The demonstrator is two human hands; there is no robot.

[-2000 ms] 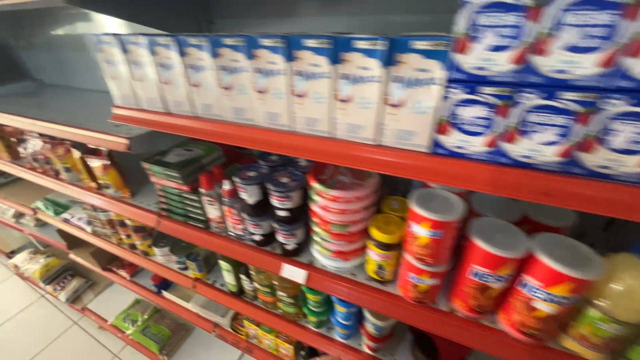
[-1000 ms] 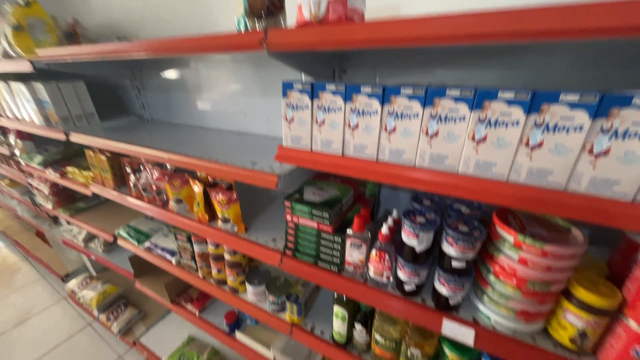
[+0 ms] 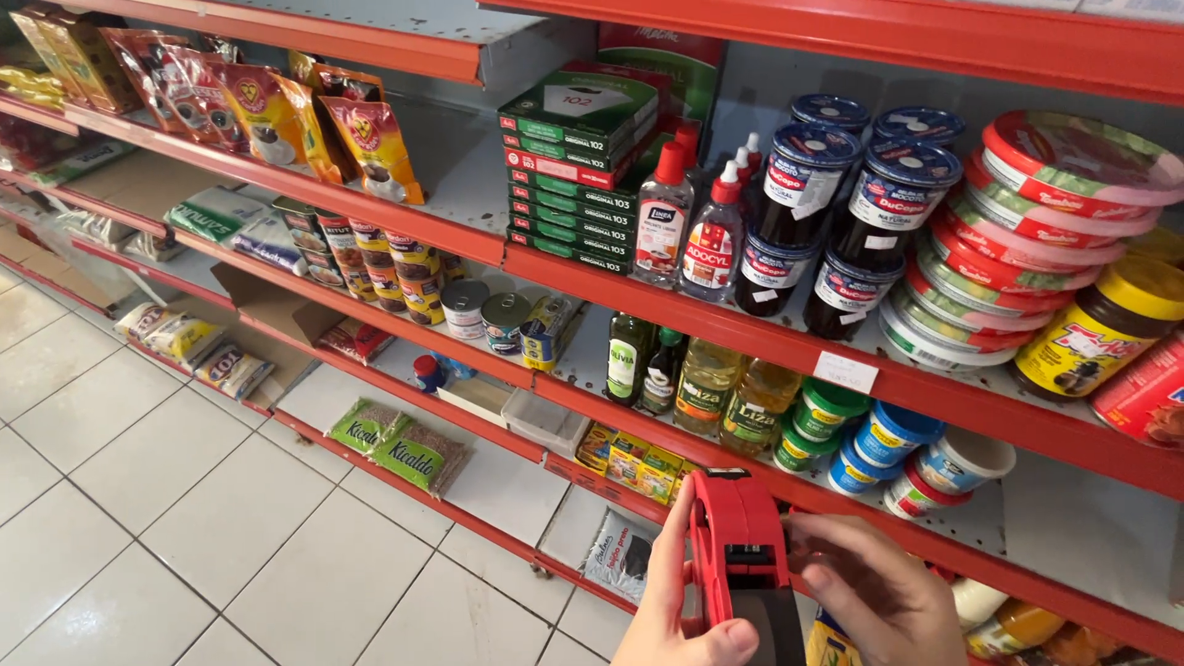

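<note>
Low in the head view, a red and black handheld price labeler (image 3: pixel 740 546) is held in front of the shelves. My left hand (image 3: pixel 680 592) grips its left side, thumb across the dark lower part. At its right side is my right hand (image 3: pixel 865 583), fingers bent, the fingertips close to or touching the red casing; whether they press on it cannot be told. Behind the tool are seasoning boxes (image 3: pixel 638 462) and cooking oil bottles (image 3: pixel 703 384) on a lower shelf.
Red-edged shelves (image 3: pixel 647 287) run across the view. They hold coffee filter boxes (image 3: pixel 578 176), sweetener bottles (image 3: pixel 661 217), dark jelly tubs (image 3: pixel 805 176), stacked round tins (image 3: pixel 1036 222), coffee pouches (image 3: pixel 370 148) and cans (image 3: pixel 462 305). Bean bags (image 3: pixel 398 449) lie lower, above the tiled floor (image 3: pixel 231 518).
Both my hands and the red labeler have come into view; neither earlier frame plainly shows them. The view has swung left, then tilted downward.
</note>
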